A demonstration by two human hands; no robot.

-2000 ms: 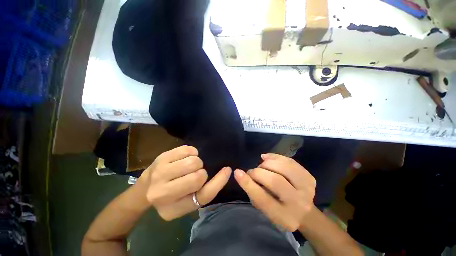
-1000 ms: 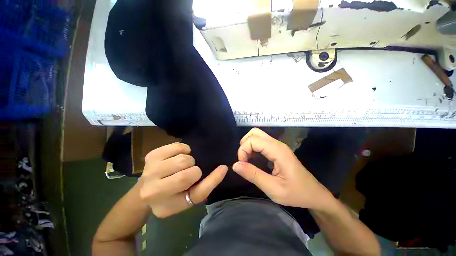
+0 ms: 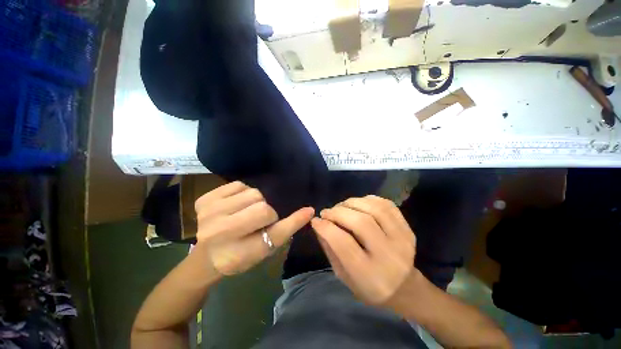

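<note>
A black fabric piece [image 3: 259, 129] lies over the left part of the white table and hangs over its front edge towards my lap. My left hand [image 3: 238, 228] is closed on its lower edge, with a ring on one finger. My right hand [image 3: 371, 245] pinches the fabric edge just beside it, thumb and fingers together. The fingertips of both hands nearly meet in the middle. The fabric between the fingertips is dark, so its edge is hard to make out.
The cream machine body [image 3: 354, 58] stands at the back, with tan tape strips. A tan card scrap [image 3: 446, 108] and a brown-handled tool [image 3: 591, 87] lie on the white table [image 3: 381, 146]. Blue crates [image 3: 44, 116] are at far left. A dark heap [image 3: 538, 266] is at right.
My right hand opened its fingers into a loop a second ago and has now closed them again at the edge. My left hand stays nearly in place. The view has shifted slightly.
</note>
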